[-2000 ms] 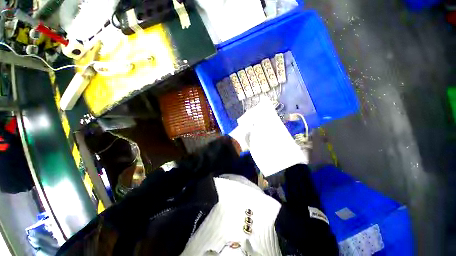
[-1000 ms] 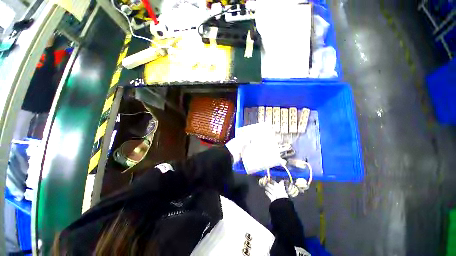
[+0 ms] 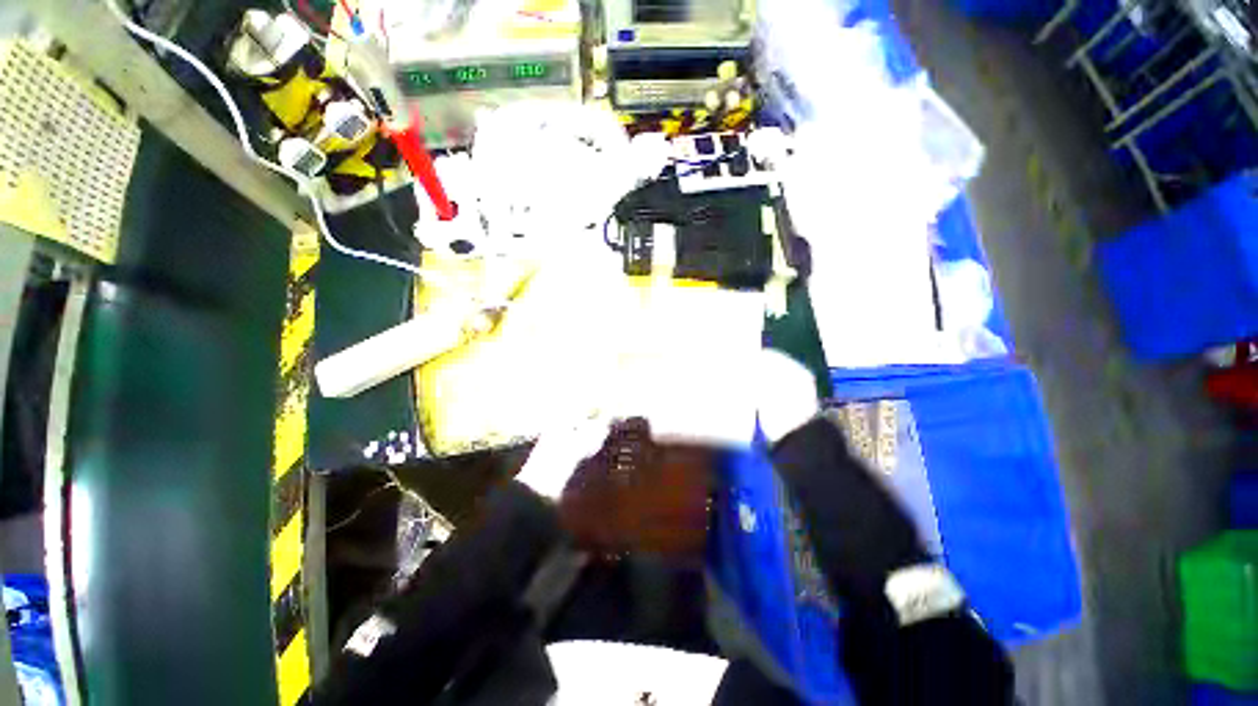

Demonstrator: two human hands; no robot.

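A white sheet [image 3: 694,370] is over the yellow mat [image 3: 455,393] on the bench, its outline washed out by glare. My left hand [image 3: 570,450], in a white glove, is at the sheet's lower left edge and appears to hold it. My right hand [image 3: 789,392], also gloved in white, is at the sheet's right edge. Its fingers are lost in glare, so I cannot tell what it grips. No cord bundle can be made out at the hands.
A long white bar [image 3: 393,353] lies across the mat's left side. A black socket block [image 3: 704,237] is taped behind the mat. A red-handled tool [image 3: 422,171] hangs at the back left. A blue tote [image 3: 1000,483] with strips stands at the right. A woven brown stool [image 3: 642,497] is below the bench edge.
The view has swung towards the bench. The sheet and both hands have moved from over the blue tote to the yellow mat. My right hand has left the cord loops by the tote.
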